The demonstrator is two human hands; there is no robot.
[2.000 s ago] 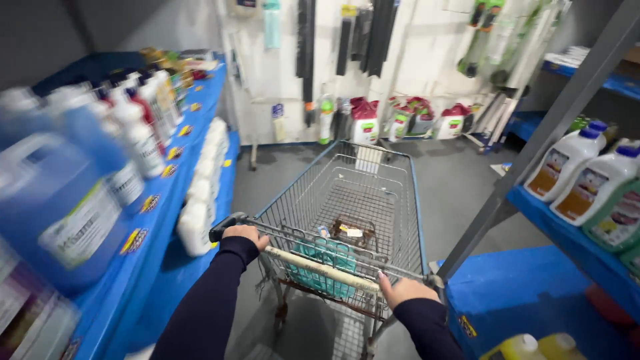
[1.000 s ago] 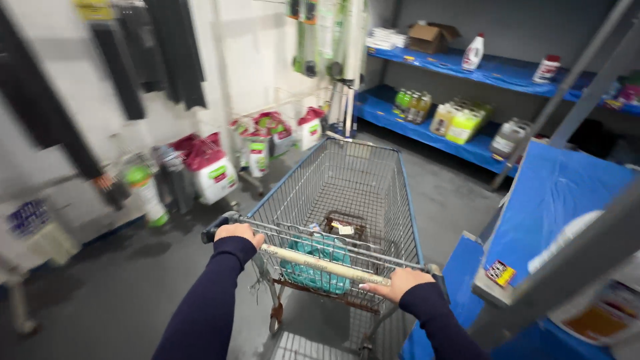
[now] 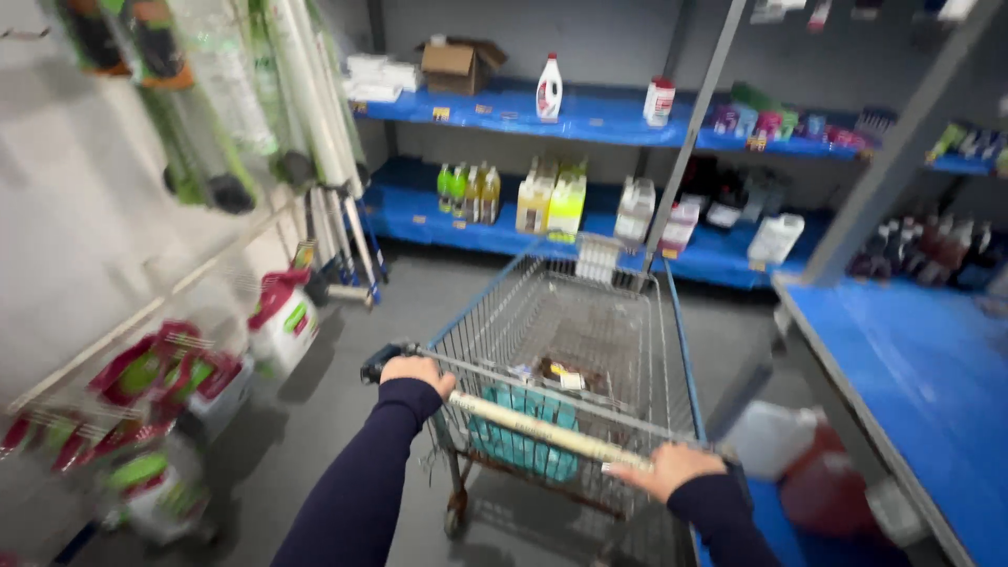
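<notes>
Both hands are on the cream handle bar (image 3: 543,429) of a metal shopping cart (image 3: 504,315). My left hand (image 3: 417,374) grips the bar's left end, beside a black corner piece. Toward the right end, my right hand (image 3: 673,470) is closed round the bar, its thumb along it. Through the wire near the handle shows a teal item (image 3: 524,433), and just past it in the basket lies a small dark package (image 3: 571,376) with a white and yellow label. The front of the basket points at the shelves.
Blue-covered shelves (image 3: 488,110) ahead hold bottles, jugs (image 3: 535,203) and an open cardboard box (image 3: 461,64). At left, white-and-red containers (image 3: 283,319) stand by the wall, with long-handled tools (image 3: 342,236) leaning beyond them. A blue-topped shelf (image 3: 921,362) and metal post (image 3: 898,150) flank the cart's right side.
The view has swung far to the right, with the cart now facing shelves instead of the wall of hanging goods. Both hands have stayed on the handle bar.
</notes>
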